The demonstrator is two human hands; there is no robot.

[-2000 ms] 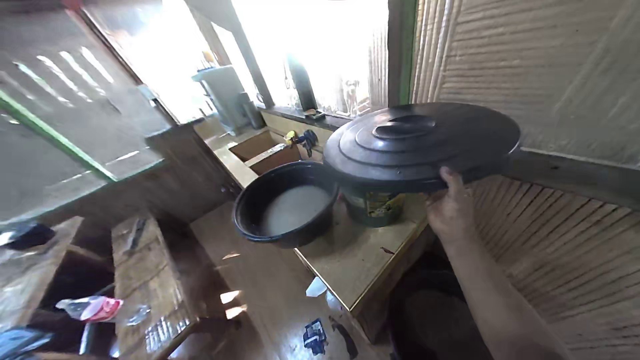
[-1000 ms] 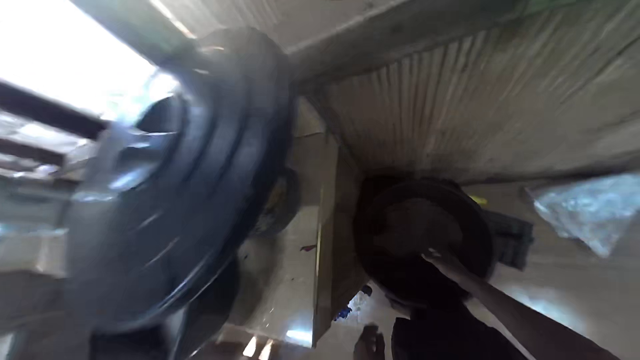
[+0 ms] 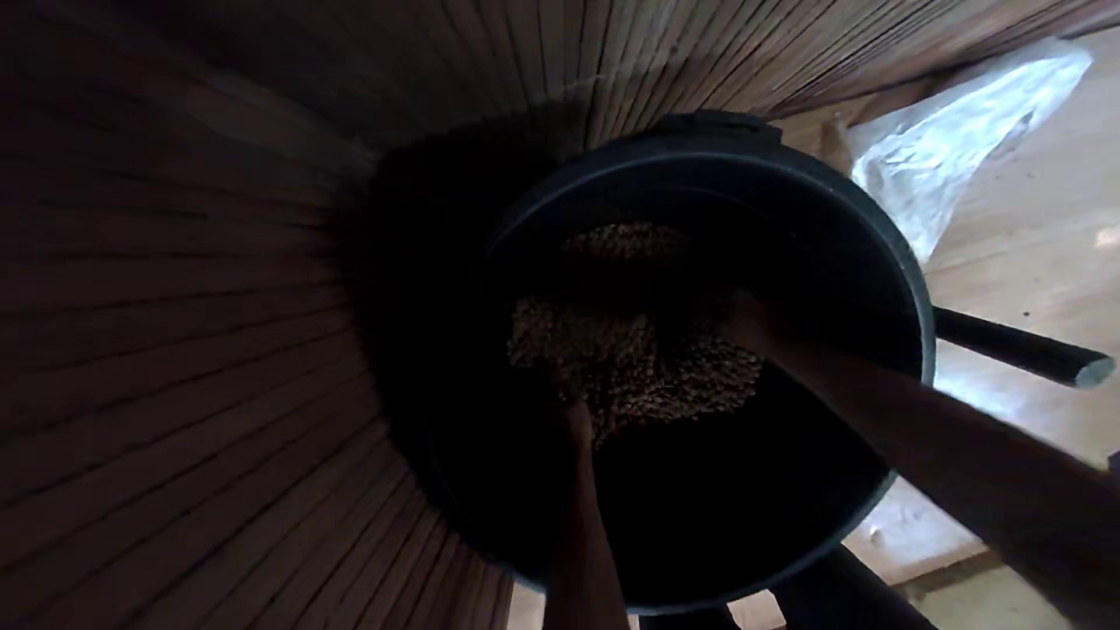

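Note:
Both my arms reach down into a large dark plastic bucket (image 3: 901,254). Low inside it lies a heap of brown grains or pellets (image 3: 674,385), with a smaller patch of them farther up. My left hand (image 3: 576,420) is at the left edge of the heap, its fingers lost in shadow. At the heap's upper right is my right hand (image 3: 744,324), also very dark. Whether either hand holds grains or a scoop cannot be told.
A ribbed wooden or bamboo wall (image 3: 219,367) stands close on the left and behind the bucket. A clear plastic bag (image 3: 945,131) lies on the floor at the upper right. A dark rod-like handle (image 3: 1024,346) juts out beside the rim.
The view has swung down over the bucket. The black lid, held up in the first frame and raised at the left in the second, is out of view. Both arms are now inside the bucket.

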